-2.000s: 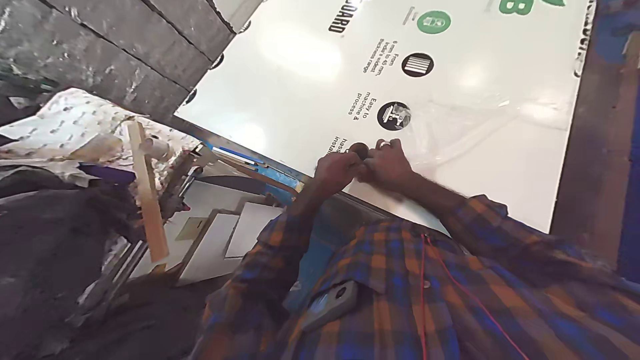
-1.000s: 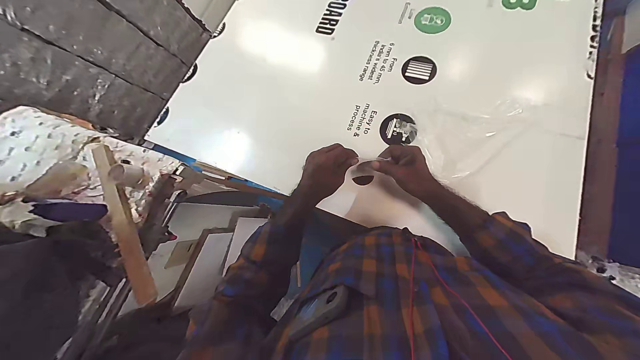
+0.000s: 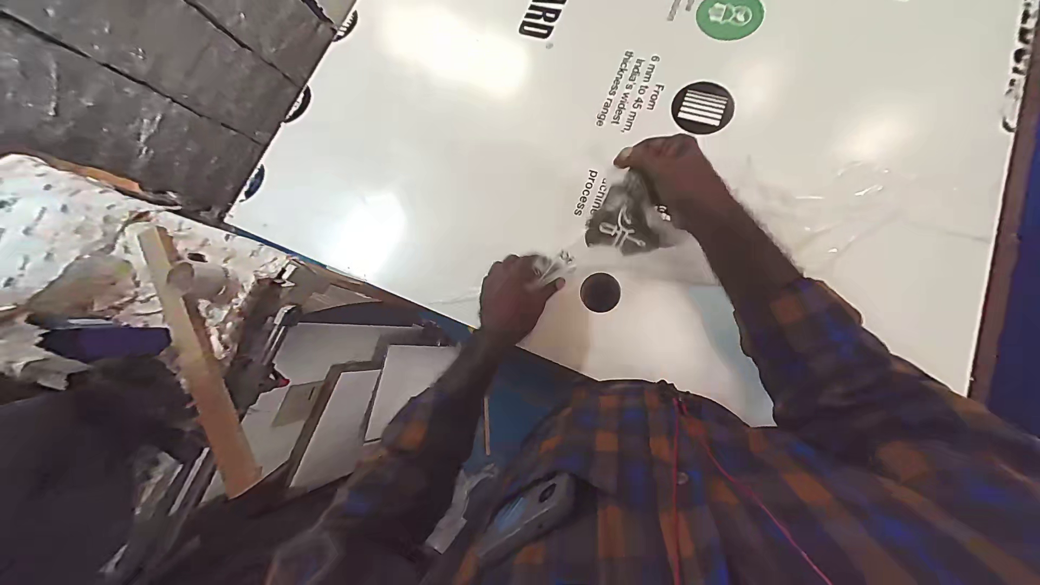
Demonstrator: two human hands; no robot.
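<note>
A large white board with a printed clear plastic film on its face lies before me. My left hand grips a bunched edge of the film near the board's close edge. Farther up and to the right, my right hand is closed on another part of the film, which is pulled up and wrinkled around a black printed circle. Between my hands, nearer my body, is a round dark hole in the board, with bare glossy surface around it.
A wooden strip leans at the left, beside a white spotted cloth. Cut panels stand below the board's near edge. A grey wrapped stack is at the upper left. A phone sits in my shirt pocket.
My hands were close together over the hole; now they are apart, the right one farther up the board. The film between them has lifted, and more bare surface and the whole hole show.
</note>
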